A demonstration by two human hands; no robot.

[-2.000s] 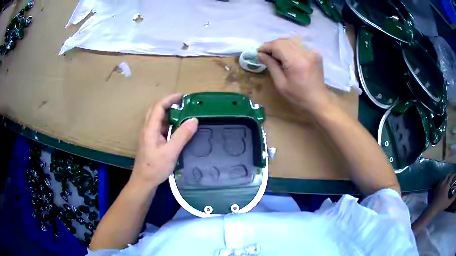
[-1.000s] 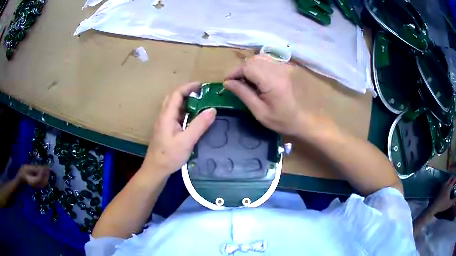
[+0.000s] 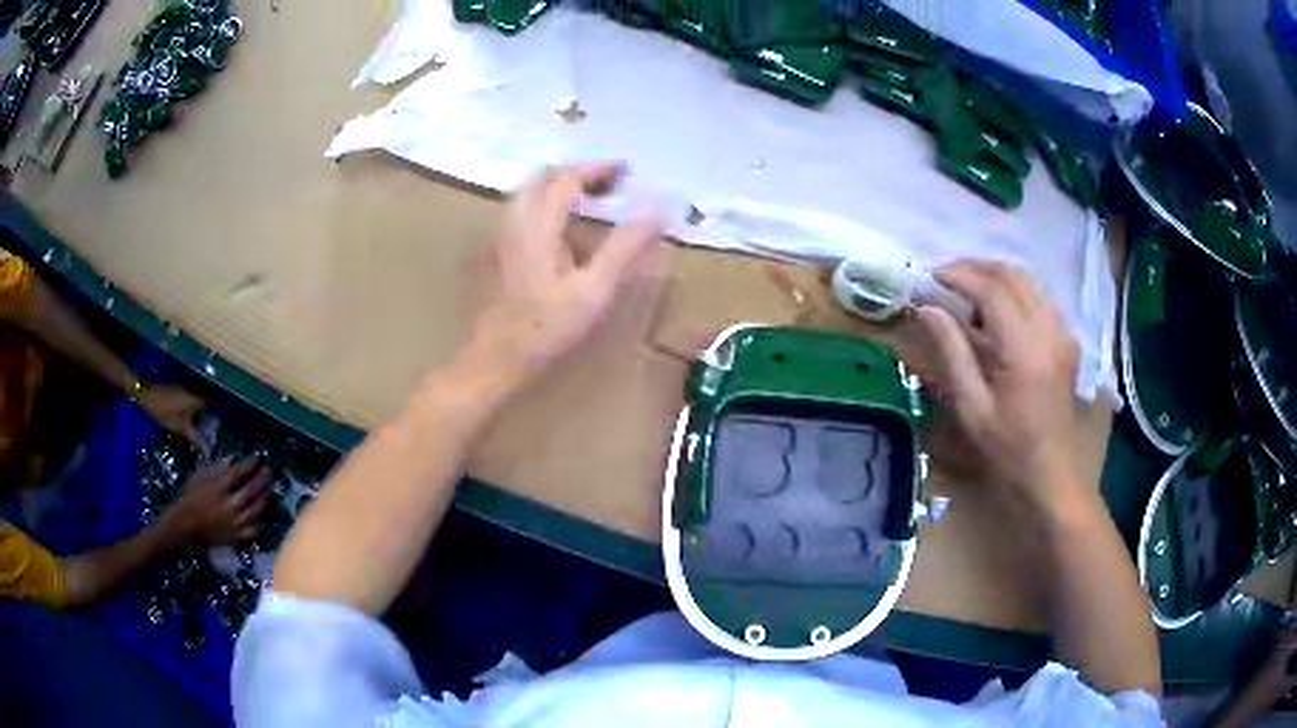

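Note:
A green case shell (image 3: 801, 491) with a pale rim lies at the bench edge in front of me, squared green end away from me, two round studs near me. Neither hand holds it. My left hand (image 3: 562, 277) is raised over the cardboard and white sheet edge, fingers apart and blurred, no object visible in it. My right hand (image 3: 1003, 370) is at the small white dish (image 3: 872, 289), right of the shell's far end. Its fingertips are near or on the dish's side; whether they pinch anything is not clear.
A white sheet (image 3: 654, 121) bears green cover pieces (image 3: 787, 64) at the back. Shells (image 3: 1188, 334) overlap at right. Small green parts (image 3: 168, 71) lie far left on the cardboard (image 3: 398, 285). Another person's hands (image 3: 221, 498) are over loose green parts below the bench at left.
My left hand has let go of the shell and moved up and left. My right hand has moved from the shell's green end back to the dish. The view has shifted; another person's arms show at left.

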